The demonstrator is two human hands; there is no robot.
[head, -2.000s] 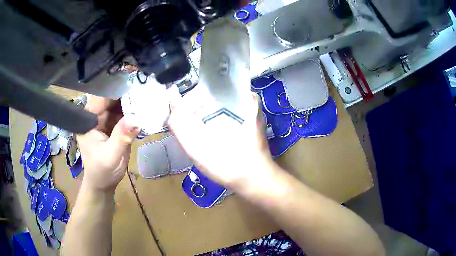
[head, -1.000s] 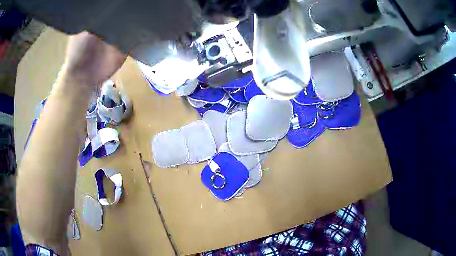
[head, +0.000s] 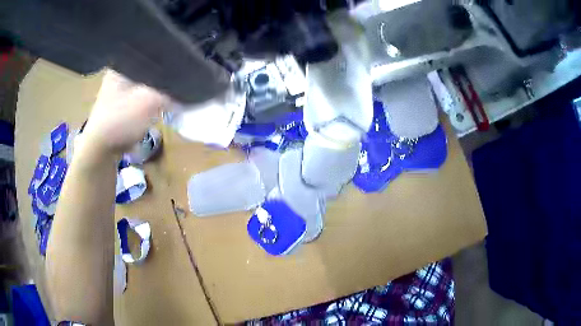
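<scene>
My left hand (head: 130, 114) reaches in from the lower left. Its fingers are hidden behind the dark machine arm, so I cannot tell what they hold. Just right of it an overexposed white workpiece (head: 210, 124) lies beside the metal needle area (head: 261, 83). My right hand is out of the picture. A long metallic cover plate (head: 339, 89) stands to the right of the needle area. Below lie grey panels (head: 226, 188) and a blue panel with a key ring (head: 283, 226).
Curled side bands (head: 132, 184) lie right of my left forearm. Small printed blue panels (head: 50, 184) are heaped at the far left. More blue panels (head: 427, 149) lie at the right. A red-handled tool (head: 470, 99) rests on the white machine base (head: 509, 95).
My right hand, seen on the cover plate two seconds ago, is gone from view. My left hand moved off the workpiece to the upper left, then back down and right, closer to it.
</scene>
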